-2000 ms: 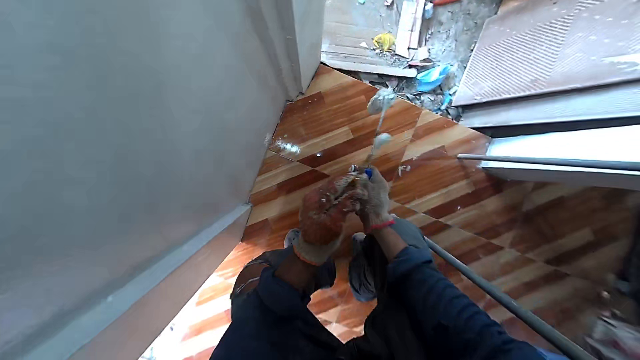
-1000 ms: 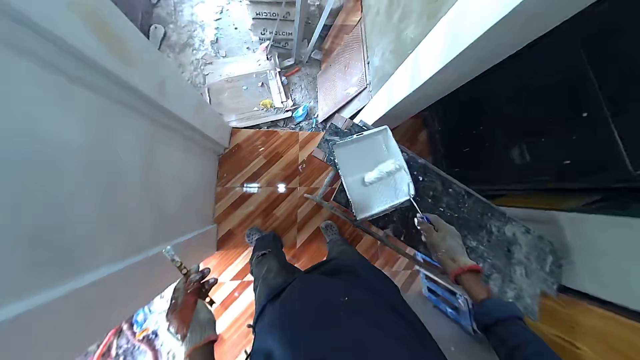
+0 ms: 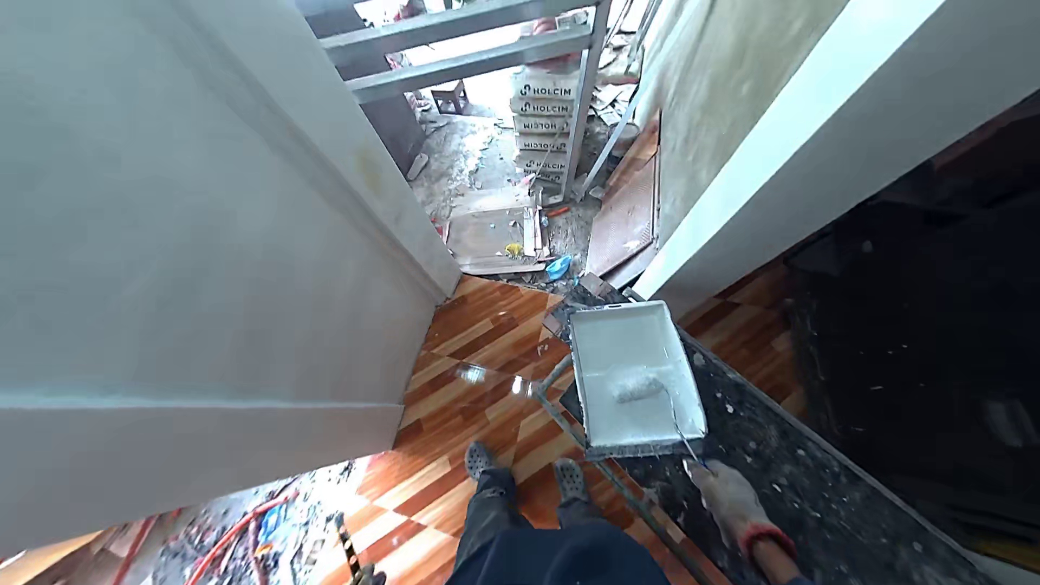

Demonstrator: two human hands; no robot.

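Note:
My right hand [image 3: 725, 497], in a pale glove with a red cuff, is closed on the blue handle of a paint roller. The white roller head [image 3: 639, 388] lies in the lower part of a white paint tray [image 3: 638, 341], which rests on a dark speckled stone slab. At the bottom edge, left of my legs, my left hand [image 3: 368, 577] is mostly cut off by the frame. It grips the lower end of a slim tool with a dark and light banded handle [image 3: 349, 548], its tip pale with paint; this looks like a paintbrush.
A metal bar frame [image 3: 561, 418] runs beside the tray over the glossy wood-pattern floor [image 3: 455, 390]. White walls stand left and right. Ahead are a metal ladder [image 3: 471, 49], stacked cement bags [image 3: 543, 126] and loose boards. Rubble and an orange hose [image 3: 236, 532] lie lower left.
Two seconds ago both hands were together in front of my legs with the roller. Now they are wide apart, the right at the tray, the left at the bottom edge. The view has turned.

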